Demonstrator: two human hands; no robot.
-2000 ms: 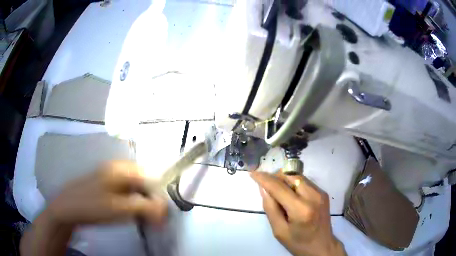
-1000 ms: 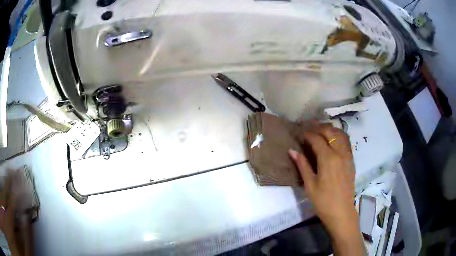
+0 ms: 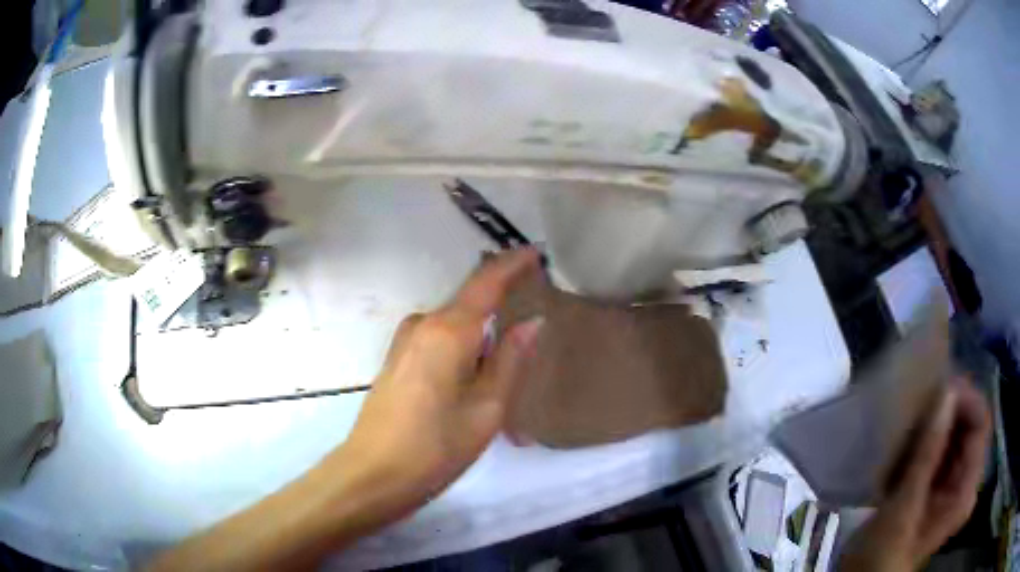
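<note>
A stack of brown pieces [image 3: 626, 374] lies on the table below the machine arm. My left hand [image 3: 431, 363] reaches in from the lower left, with its fingers and thumb at the stack's left end. My right hand [image 3: 934, 480] is at the right, past the table edge, and holds greyish-brown fabric pieces [image 3: 844, 441]; they are blurred and I cannot tell how many. The machine's presser foot and needle area [image 3: 229, 296] is at the left, with a white ticket [image 3: 170, 288] beside it.
Black thread snips [image 3: 487, 215] lie under the machine arm [image 3: 447, 112], just behind my left fingers. Beige pieces [image 3: 25, 402] lie at the left edge. A narrow strip [image 3: 95, 251] lies left of the ticket. An open container with scraps [image 3: 765, 508] is below the table's front right.
My left hand has moved right from the beige pieces to the brown stack. My right hand has left the stack and moved right with pieces in it. The stack is turned.
</note>
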